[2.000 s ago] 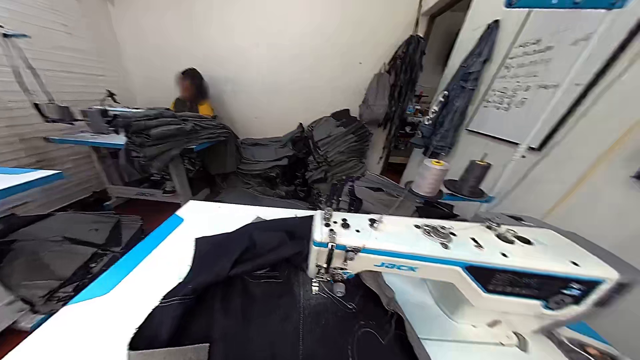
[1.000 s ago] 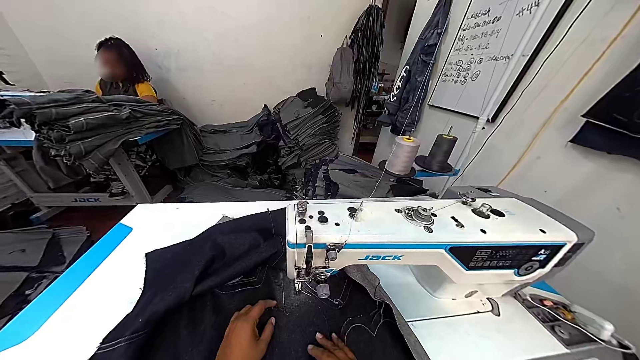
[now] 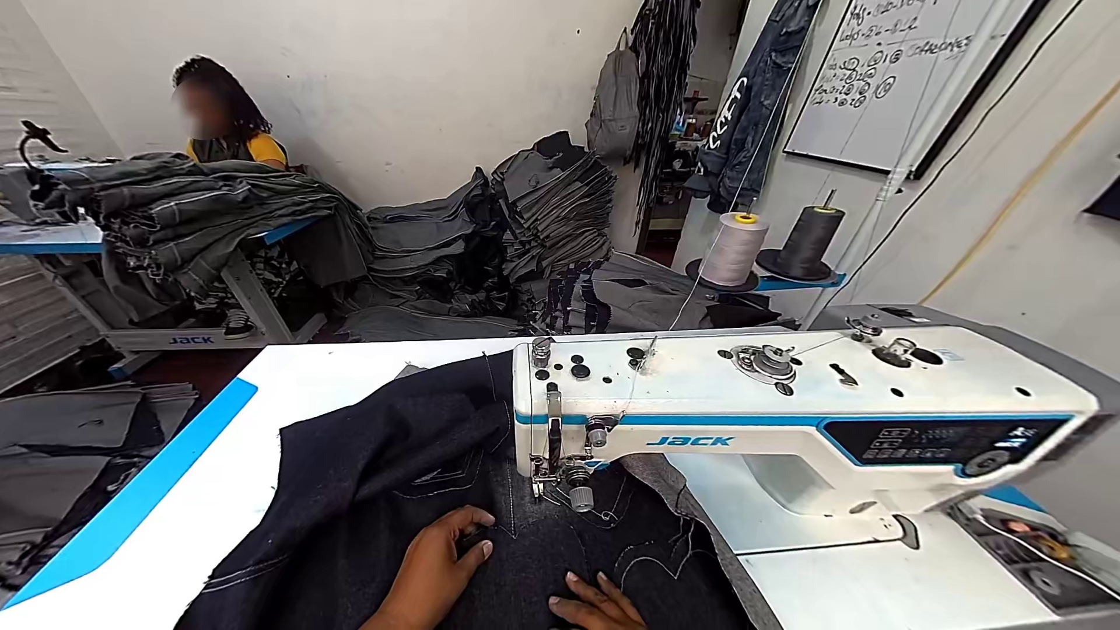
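Note:
Dark denim fabric (image 3: 350,507) with pale stitch lines lies over the sewing table and under the needle area of a white Jack sewing machine (image 3: 700,394). My left hand (image 3: 442,560) rests on the denim just left of and below the presser foot, thumb and forefinger spread with a small gap between them. To its right, my right hand (image 3: 599,604) lies on the denim with fingertips down and fingers apart, partly cut off by the lower frame edge. Neither hand visibly grips the cloth. A loose thread lies near the machine's tension knob (image 3: 581,499).
Thread cones, one pale (image 3: 735,249) and one dark (image 3: 809,241), stand behind the machine. Beyond the table are stacks of grey denim (image 3: 560,201). A person (image 3: 219,114) sits at another machine table, behind piled garments (image 3: 201,210). Small items lie in a tray (image 3: 1032,551) at the right.
Both hands, out of view two seconds ago, came onto the denim by one second ago and now lie in about the same place. The view has turned somewhat to the right.

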